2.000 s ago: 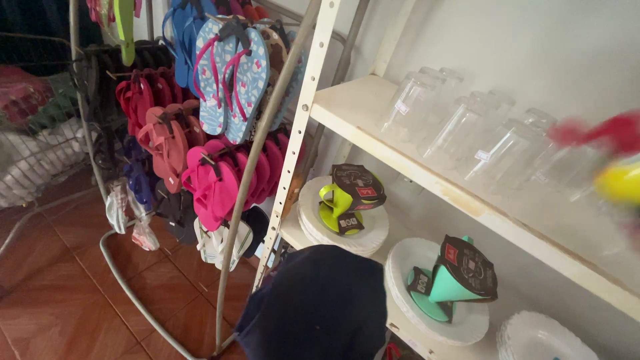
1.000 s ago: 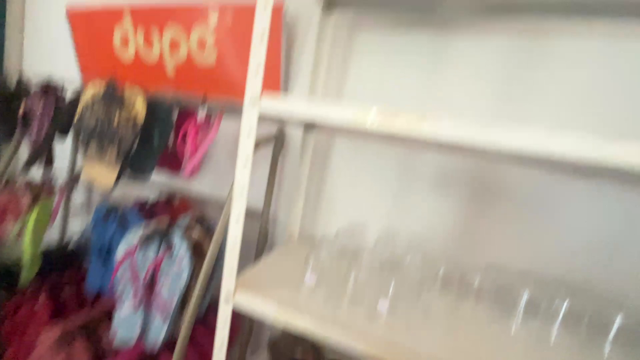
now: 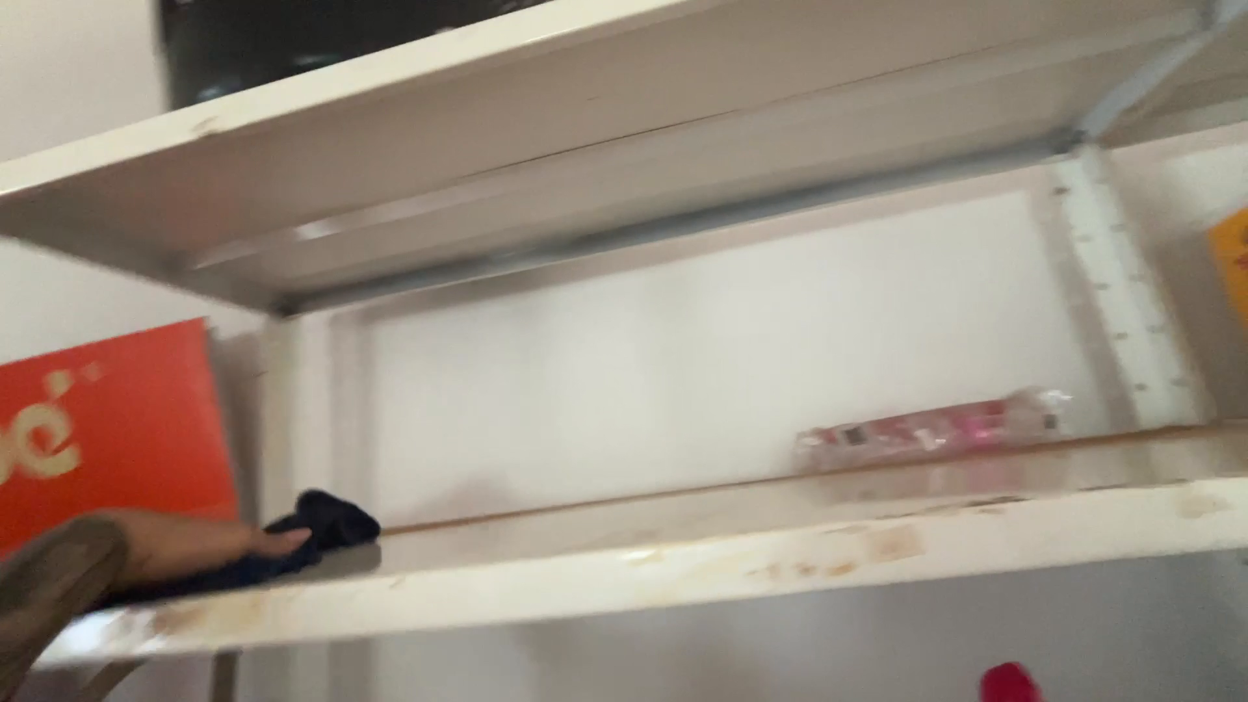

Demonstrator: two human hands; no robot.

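Note:
My left hand [image 3: 263, 546] reaches in from the lower left and lies on the left end of a white metal shelf [image 3: 682, 575]. It holds a dark navy cloth [image 3: 336, 522], which is bunched past the fingers and rests against the shelf surface. The forearm ends in a dark sleeve. My right hand is out of view. A red rounded tip [image 3: 1009, 682] of something shows at the bottom edge, right of centre; what it belongs to is hidden.
A clear plastic package with pink contents [image 3: 926, 434] lies at the back right of the shelf. Another shelf [image 3: 585, 107] crosses overhead, bearing a black object [image 3: 322, 49]. An orange-red sign [image 3: 117, 439] stands at the left. Perforated metal uprights [image 3: 1131, 302] frame the rack.
The view has swung up from the lower shelves with glasses and plates to a higher shelf. My left hand with the dark cloth now shows on that shelf; the cloth was low at the centre two seconds ago.

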